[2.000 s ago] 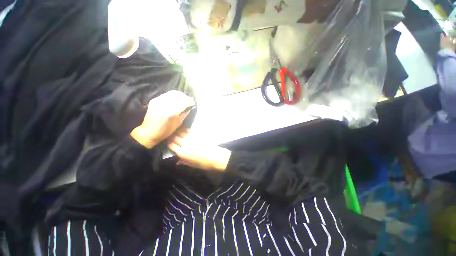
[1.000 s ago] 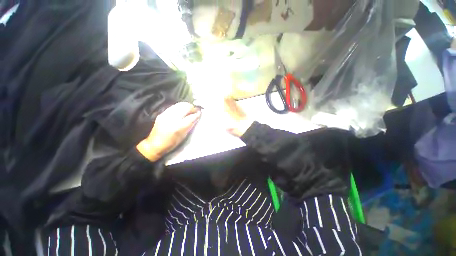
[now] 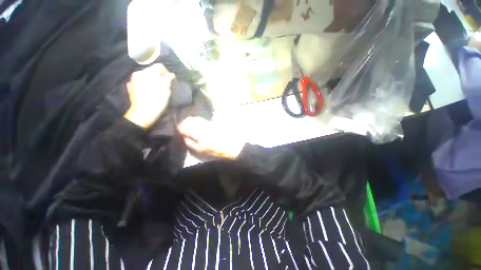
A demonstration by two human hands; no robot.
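A large dark garment piece point(image 3: 68, 105) lies heaped at the left and reaches under both hands. My left hand point(image 3: 150, 94) grips a part of it below the rounded white machine head end cover point(image 3: 143, 37). My right hand point(image 3: 203, 138) is lower and to the right, its fingers closed on the cloth's edge near the table's front. The needle area is washed out by the lamp's glare point(image 3: 227, 74) and cannot be made out.
Scissors point(image 3: 302, 97) with one black and one red loop lie right of the glare on the white table point(image 3: 274, 124). A crumpled clear plastic bag point(image 3: 369, 79) hangs beside them. A person in lavender point(image 3: 459, 153) is at the far right.
My left hand has moved up and left with the cloth. My right hand has come back from the glare to the left and down, onto the cloth, which now covers more of the white table.
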